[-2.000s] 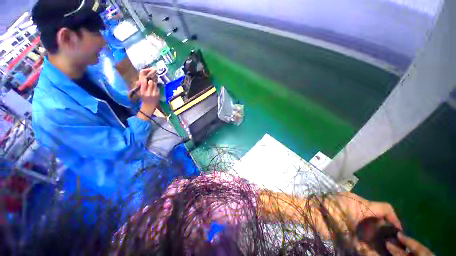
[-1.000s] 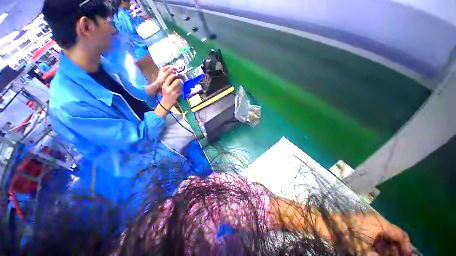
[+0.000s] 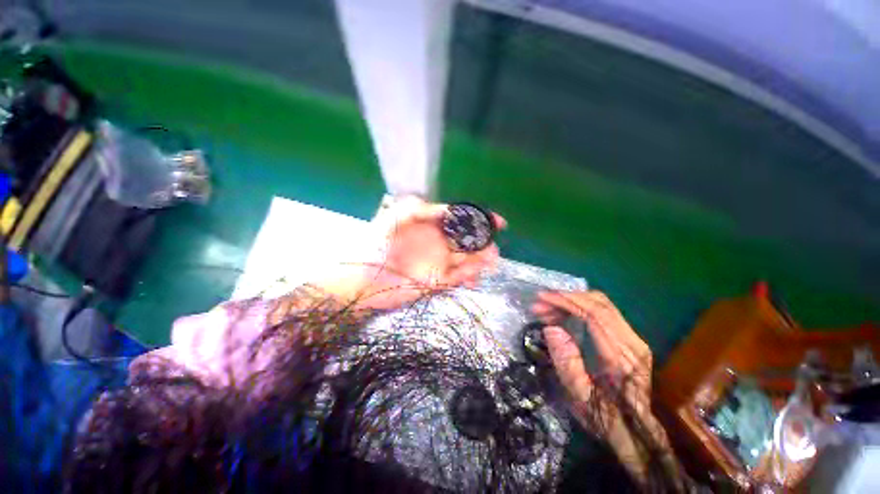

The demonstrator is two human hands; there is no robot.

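My left hand (image 3: 420,253), palm up above the bench, holds a round black component (image 3: 469,227) with a patterned face and dark rim at its fingers. My right hand (image 3: 613,352) reaches over the silver-white sheet (image 3: 425,333), its fingers and thumb around another black component (image 3: 535,338). Whether it grips that part is unclear. Several more black components, such as one dark disc (image 3: 475,409), lie on the sheet beside my right hand. Hair strands hide much of the sheet and parts.
An orange fixture (image 3: 724,338) with a pale green seat (image 3: 745,419) and a clear ring (image 3: 797,430) stands at the right. A pale post (image 3: 400,96) rises behind my left hand. A white sheet (image 3: 299,246), clear bag (image 3: 140,174) and black-and-yellow bin (image 3: 58,188) are at the left.
The view has swung right; the neighbouring worker is almost out of frame and the orange fixture shows. My left hand's component is now clearly visible. My right hand appears over the loose parts.
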